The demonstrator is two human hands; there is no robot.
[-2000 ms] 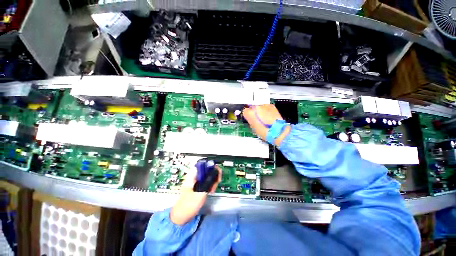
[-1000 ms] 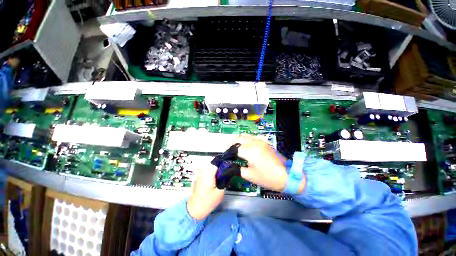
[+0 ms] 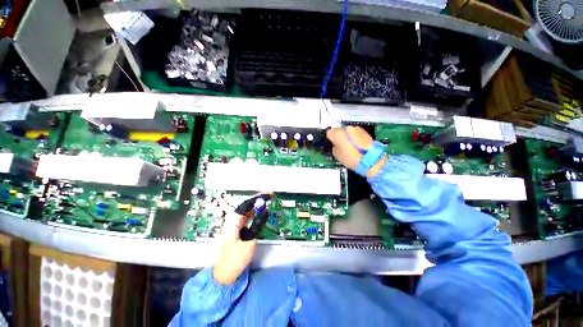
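A green circuit board [image 3: 224, 142] lies before me, with a long white-silver heat sink [image 3: 275, 178] across its middle and a taller upper heat sink [image 3: 291, 118] near its far edge. Dark capacitors with bright round tops [image 3: 286, 136] stand in a row beside the upper heat sink. My left hand [image 3: 238, 235], with black coverings on thumb and fingers, is over the near left part of the board, closed around a dark piece with a bright top, apparently a capacitor. My right hand [image 3: 351, 148] is at the right end of the upper heat sink. Its fingertips are bunched; whatever they hold is hidden.
More boards lie left [image 3: 115, 198] and right [image 3: 409, 135] on the metal rail [image 3: 83, 250]. Behind are a bin of silver pieces [image 3: 199, 54], a black slotted tray [image 3: 281, 64] and a bin of small components [image 3: 371, 83]. A blue coiled cord [image 3: 335, 54] hangs down behind the board.
My hands were together over the near part of the board a second ago. My right hand has since moved away to the upper heat sink's right end, and my left hand has shifted left.
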